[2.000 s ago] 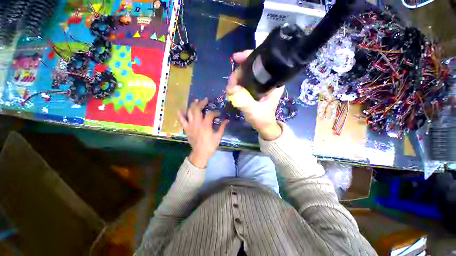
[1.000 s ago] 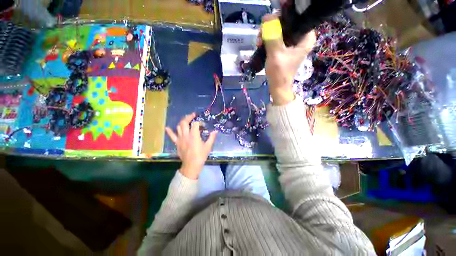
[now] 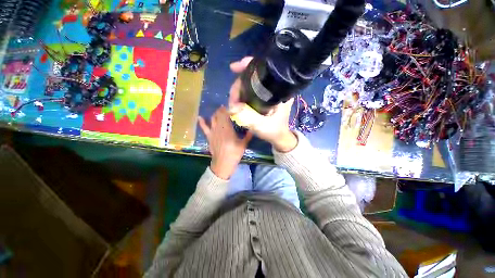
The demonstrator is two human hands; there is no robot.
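My right hand (image 3: 266,122) is wrapped around the black electric screwdriver (image 3: 271,70), with a yellow band at the grip, over the bench in front of me. My left hand (image 3: 225,136) lies low at the bench's front edge, its fingers by a dark ring unit (image 3: 239,128) that is mostly hidden under both hands and the screwdriver. I cannot tell if the fingers grip it. The screwdriver's tip is hidden. Another ring unit with leads (image 3: 310,119) lies on the dark blue surface just right of my right hand.
The white screw feeder (image 3: 304,16) stands beyond the screwdriver. Clear plastic rings (image 3: 358,62) and a big tangle of wired rings (image 3: 434,81) lie on the right. The cartoon mat (image 3: 135,87) with several rings is on the left. One ring (image 3: 192,57) lies beside it.
My right hand and the screwdriver have come back from the feeder to beside my left hand, hiding the ring there. The camera view has also shifted.
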